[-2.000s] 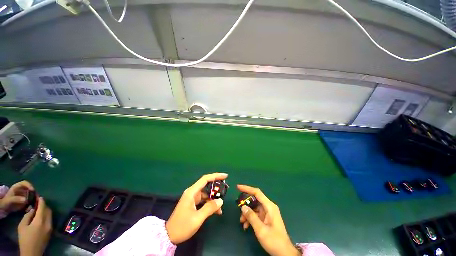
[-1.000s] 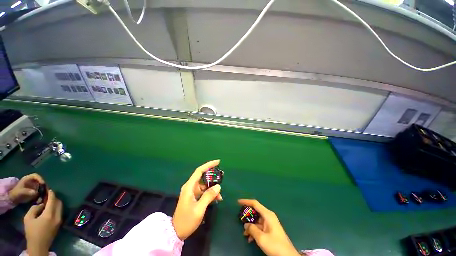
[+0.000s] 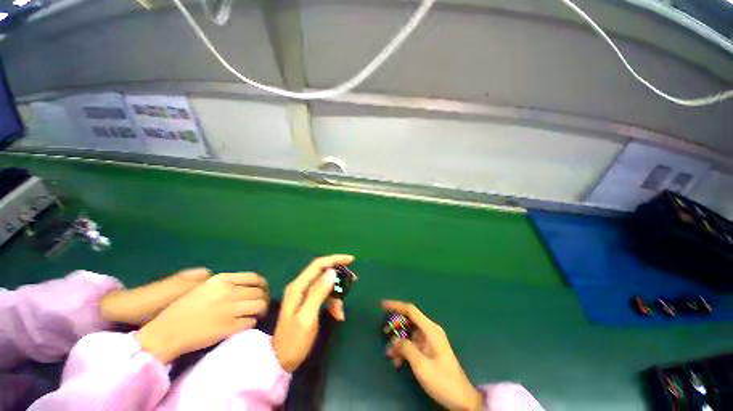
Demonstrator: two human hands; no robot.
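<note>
My left hand holds a small dark watch body between thumb and fingertips, with pale green marks lit on its face. My right hand holds a second dark watch body with red and yellow marks. Both are held apart over the green mat, a little in front of me. A dark compartment tray lies under and beside my left arm. Most of it is hidden by sleeves and another person's hands.
Another person's hands reach in from the left over the tray. A blue mat at right bears several watches and a thick black tray stack. Another tray is at lower right. A grey instrument box and metal fixture stand left.
The other person's hands have moved right from the left edge, covering the tray. My left fingers have shifted on their watch, whose face now shows pale green marks. My right hand still holds its watch.
</note>
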